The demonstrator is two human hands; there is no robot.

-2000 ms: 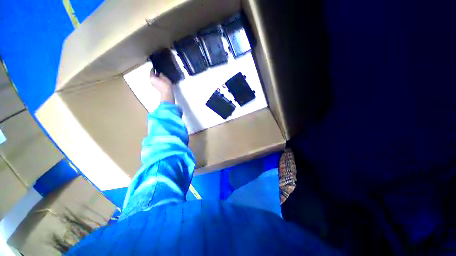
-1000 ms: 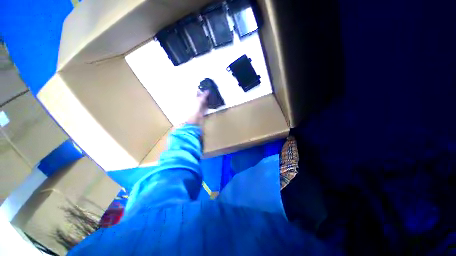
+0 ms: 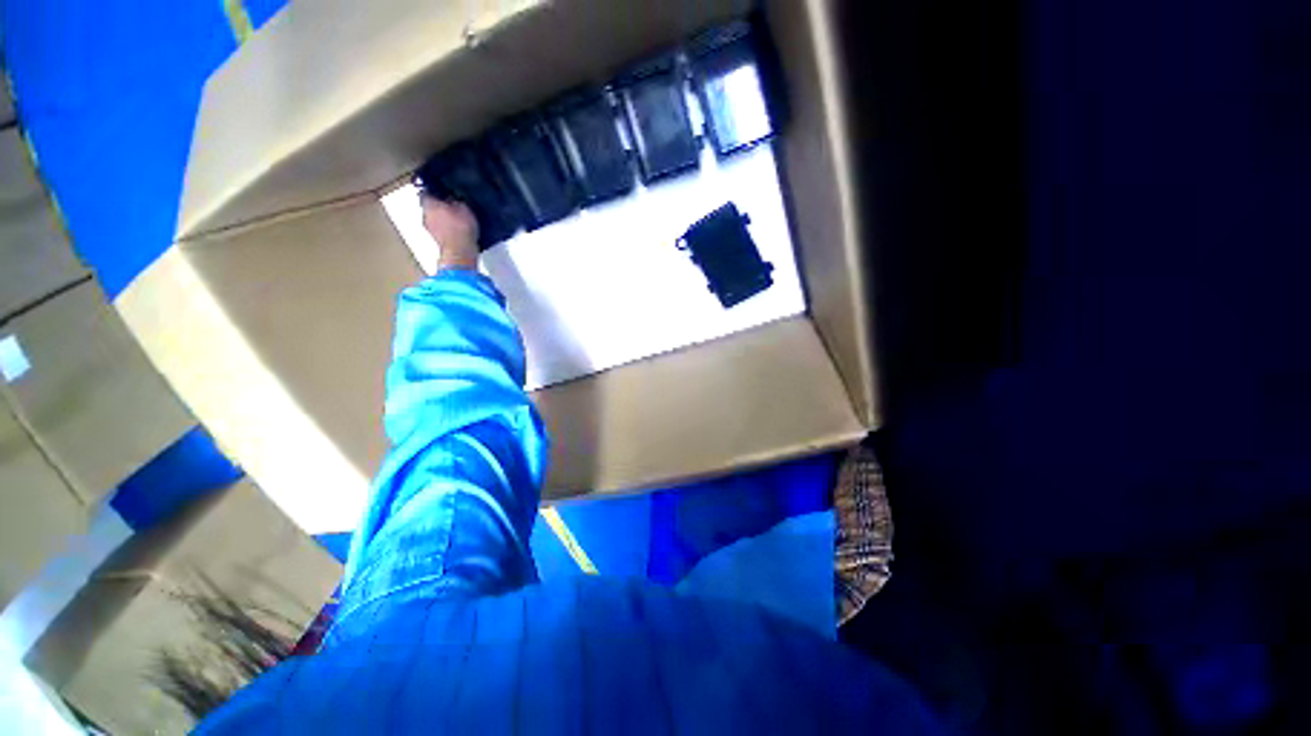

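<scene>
My left hand [image 3: 450,227] reaches down into an open brown carton [image 3: 690,417] and grips the near left end of a black housing [image 3: 472,184]. That housing is at the left end of a row of several black housings [image 3: 590,144] along the carton's far wall. The fingers are partly hidden by the hand and the dark housing. One more black housing [image 3: 730,256] lies alone, slightly turned, on the white sheet [image 3: 604,295] at the carton's bottom. My right hand is not in view.
The carton's left flap [image 3: 216,374] spreads outward. Other brown cartons [image 3: 72,345] stand at the left on the blue floor [image 3: 101,130]. A checked cloth [image 3: 863,532] shows at the carton's near right corner. The right side is very dark.
My left hand went from the row to a loose housing near the carton's near wall, then back to the row's left end with it. The row is one longer; one loose housing stays.
</scene>
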